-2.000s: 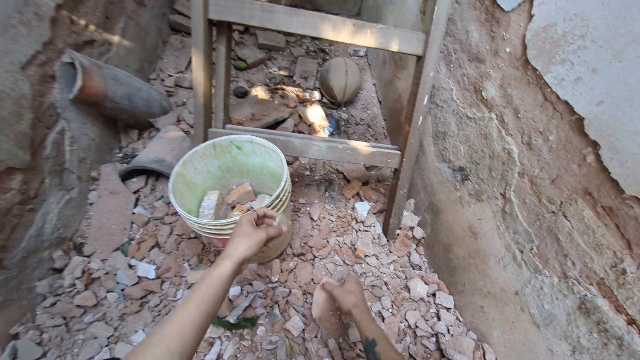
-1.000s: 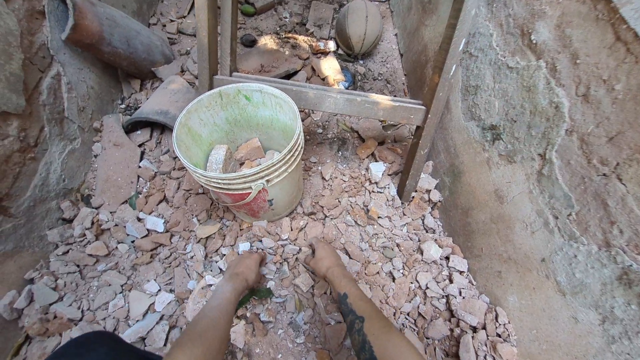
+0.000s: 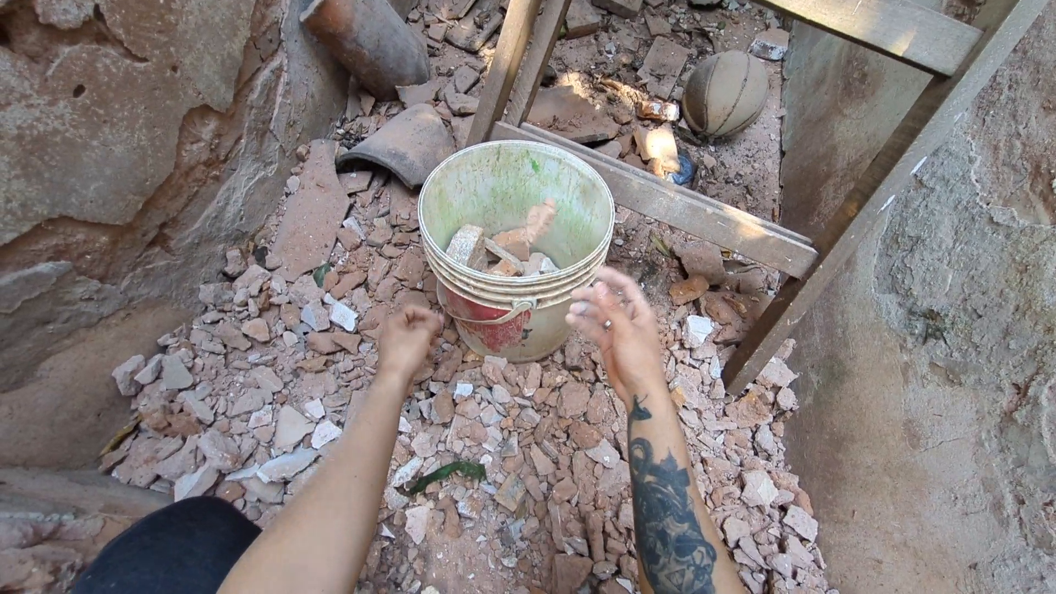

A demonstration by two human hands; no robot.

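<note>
A pale plastic bucket (image 3: pixel 516 318) with a red patch and a wire handle stands upright on the rubble, its inside stained green. Several chunks of brick and masonry (image 3: pixel 468 247) lie in it, and a blurred reddish piece (image 3: pixel 540 219) shows above them. My left hand (image 3: pixel 408 342) is beside the bucket's lower left, fingers curled; whether something is inside them cannot be seen. By the bucket's right side is my right hand (image 3: pixel 615 322), slightly blurred, with fingers apart and no object visible in it.
Broken rubble (image 3: pixel 528 462) covers the ground between two rough walls (image 3: pixel 957 371). A wooden frame (image 3: pixel 685 210) stands right behind the bucket. Curved clay pieces (image 3: pixel 404 144) lie behind left, and a worn ball (image 3: pixel 726 93) rests beyond the frame.
Both hands have risen from the rubble in front of the bucket to its sides. A blurred reddish piece now shows inside the bucket above the chunks.
</note>
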